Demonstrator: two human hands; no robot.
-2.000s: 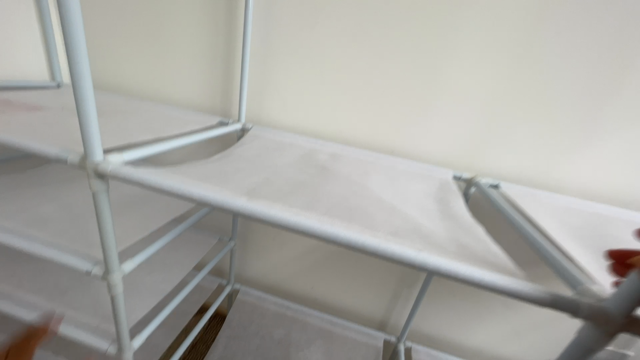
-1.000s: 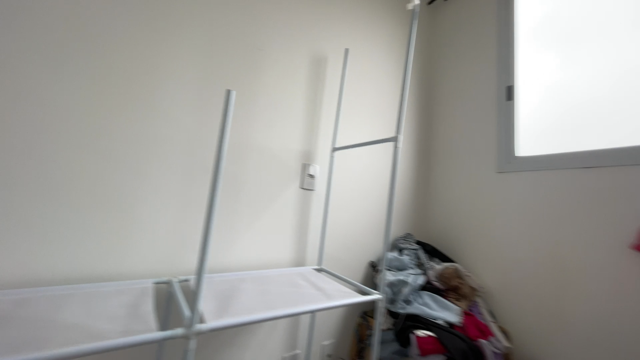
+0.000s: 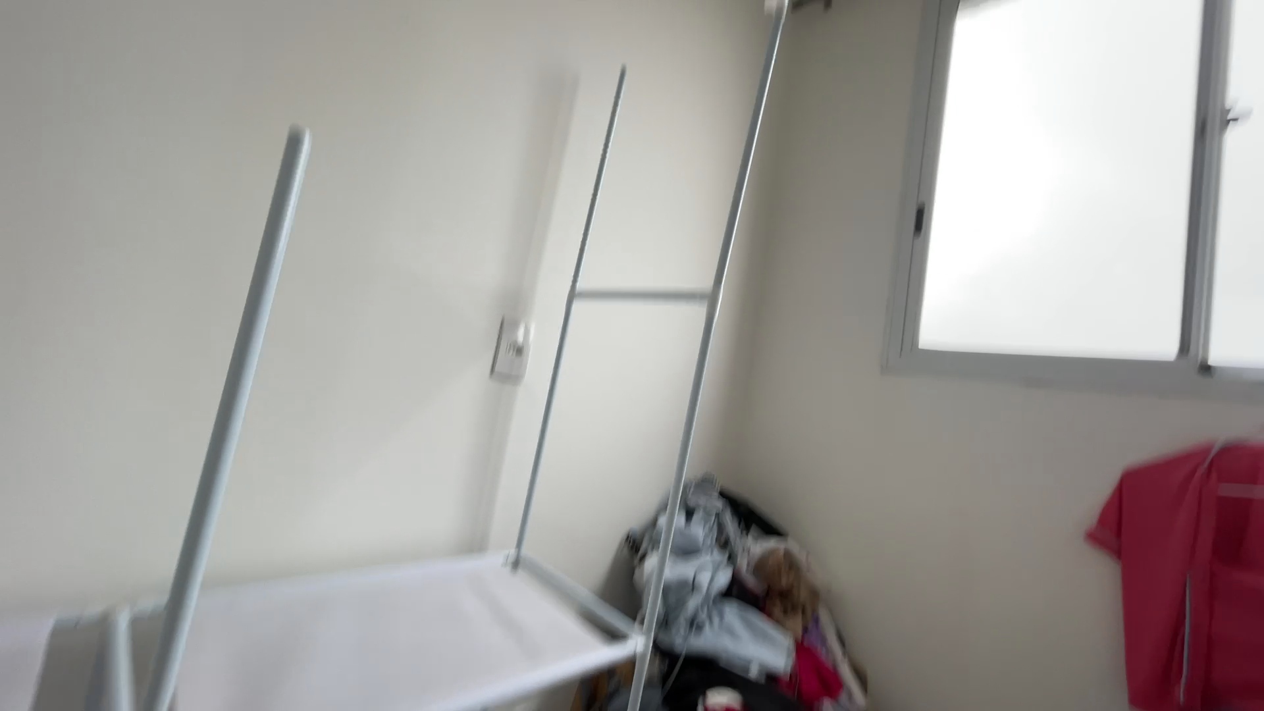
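Neither of my hands shows in the head view now. A white fabric shelf (image 3: pixel 395 632) spans the grey metal tubes of a rack at the lower left. One upright tube (image 3: pixel 232 405) rises beside it with a free top end. At the shelf's right end, a thinner rear upright (image 3: pixel 571 316) and a taller front upright (image 3: pixel 706 336) are joined by a short crossbar (image 3: pixel 642 295). The rack's lower parts are out of view.
A heap of clothes (image 3: pixel 711 602) lies in the corner behind the rack. A wall plate (image 3: pixel 512 348) is on the left wall. A grey-framed window (image 3: pixel 1057 365) is at the upper right, with a red garment (image 3: pixel 1165 573) hanging below it.
The view has swung far up and to the right, from the shelves to the corner and window. Blurred fingers at both lower edges two seconds ago are out of view.
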